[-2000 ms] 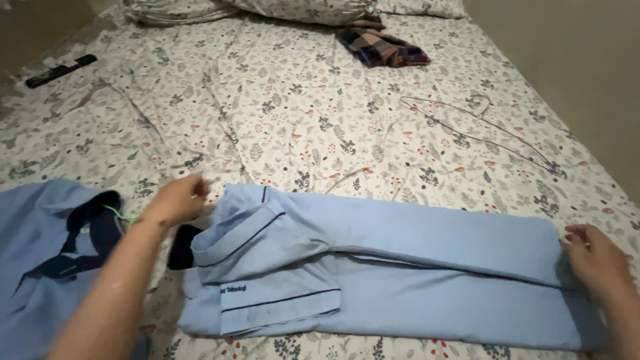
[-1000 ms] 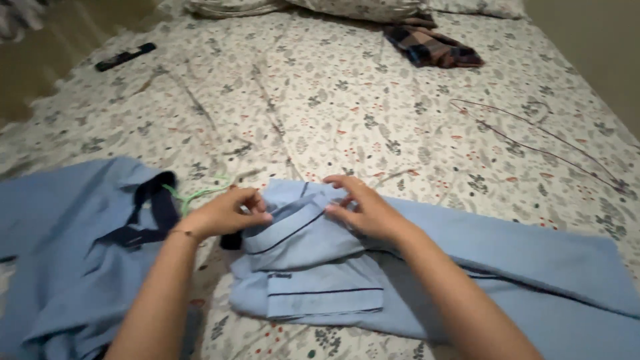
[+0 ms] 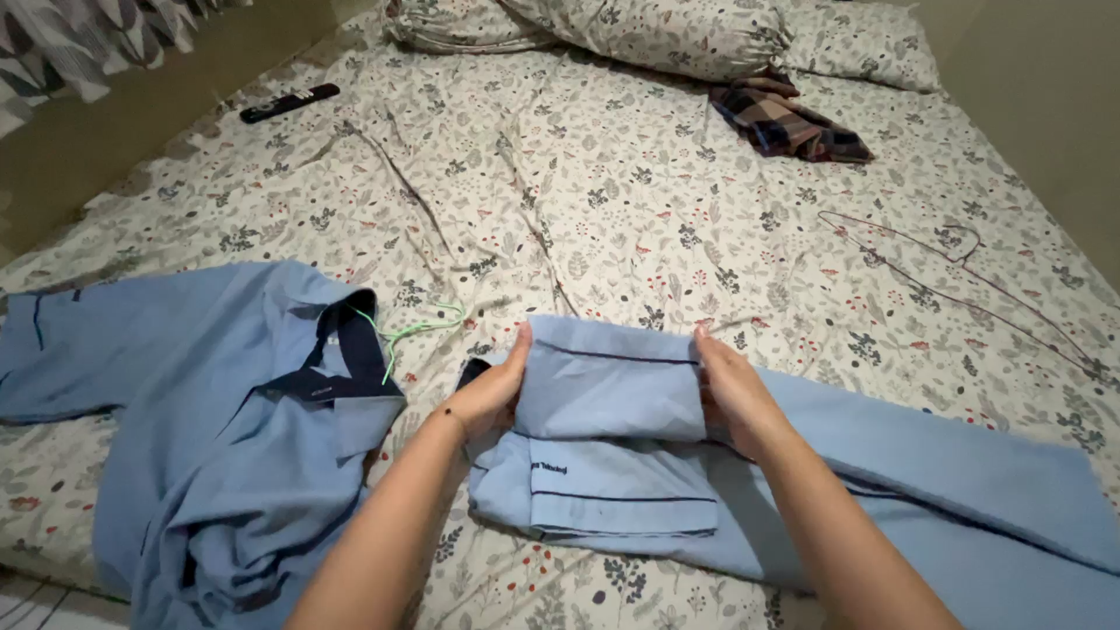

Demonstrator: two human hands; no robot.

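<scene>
A light blue shirt with dark piping (image 3: 945,429) lies partly folded on the bed, its body stretching to the right edge. My left hand (image 3: 490,394) holds the left edge of a folded sleeve (image 3: 612,385), thumb up at its top corner. On the sleeve's right edge is my right hand (image 3: 735,385), its fingers partly hidden behind the cloth. Below this sleeve lies another piped sleeve end (image 3: 621,512) that bears small writing. To the left, a second blue shirt (image 3: 219,385) with a dark inner collar lies crumpled, a green cord (image 3: 420,328) at its neck.
Floral bedding (image 3: 612,227) covers the bed. A thin wire hanger (image 3: 954,271) lies at the right, a plaid cloth (image 3: 792,122) near the bolster (image 3: 665,35), and a dark remote control (image 3: 289,103) at the far left. Walls stand on both sides.
The upper sleeve, bunched and slanted before, now lies flatter and squarer between my hands. My right hand was at the shirt's far right end two seconds ago. The view has shifted somewhat.
</scene>
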